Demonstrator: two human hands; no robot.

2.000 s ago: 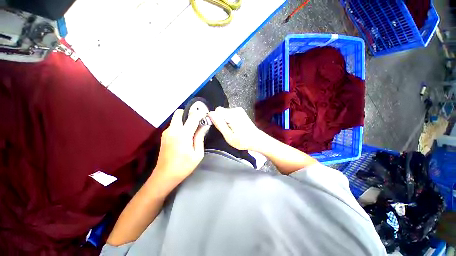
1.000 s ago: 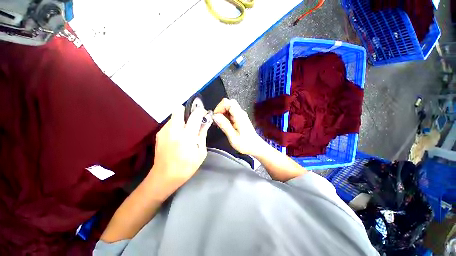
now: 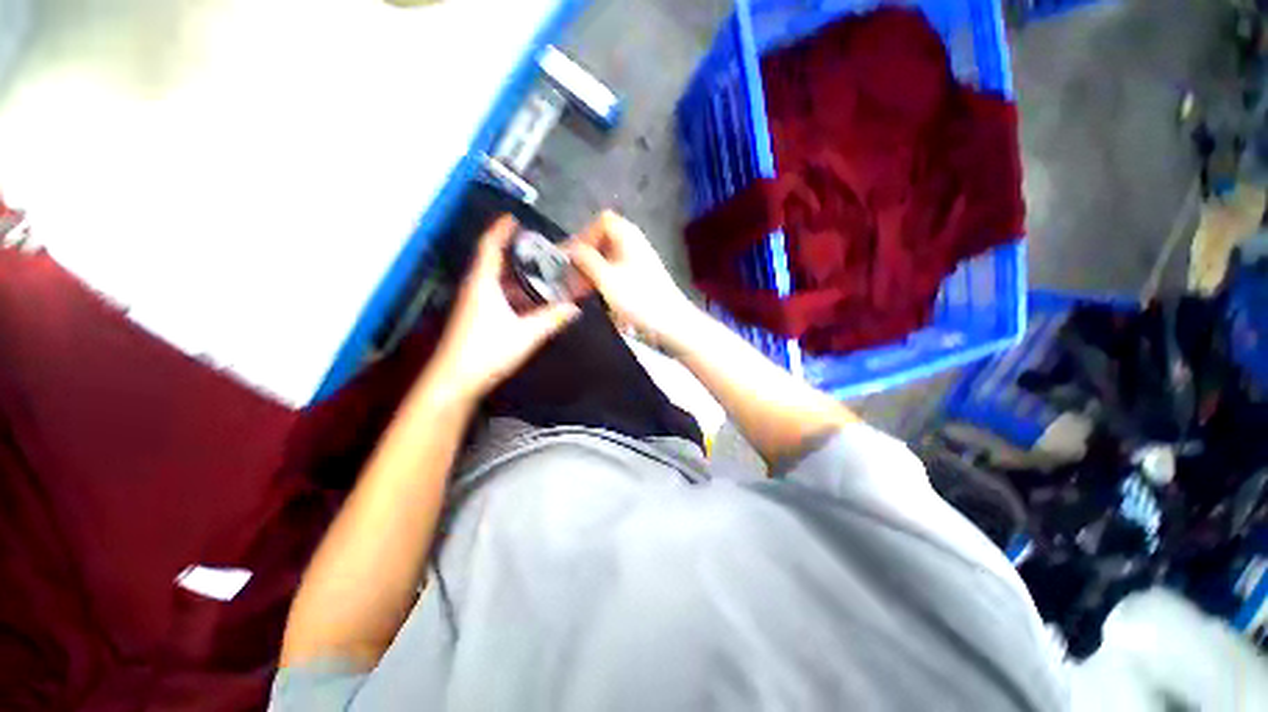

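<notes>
The knee-lifter pad (image 3: 537, 264), a dark-rimmed disc with a silvery middle, is held over the lap, close to the blue table edge. My left hand (image 3: 487, 327) grips it from the left, with fingers and thumb around its rim. My right hand (image 3: 622, 278) is at the pad's right side with its fingertips bent together; whether they pinch a small part is too blurred to tell. Dark red fabric (image 3: 111, 417) with a white label (image 3: 214, 580) lies at the left.
The white table (image 3: 264, 153) fills the upper left. A metal bar with a blue-edged end (image 3: 579, 86) shows beside its edge. A blue crate (image 3: 1015, 181) with dark red pieces stands on the floor at upper right. Black bags (image 3: 1112, 473) lie at the right.
The view has swung, so the table and crate sit higher and further left; the scissors are nearly out of view. The pad is turned in my left hand, and its thumb is now apart from it.
</notes>
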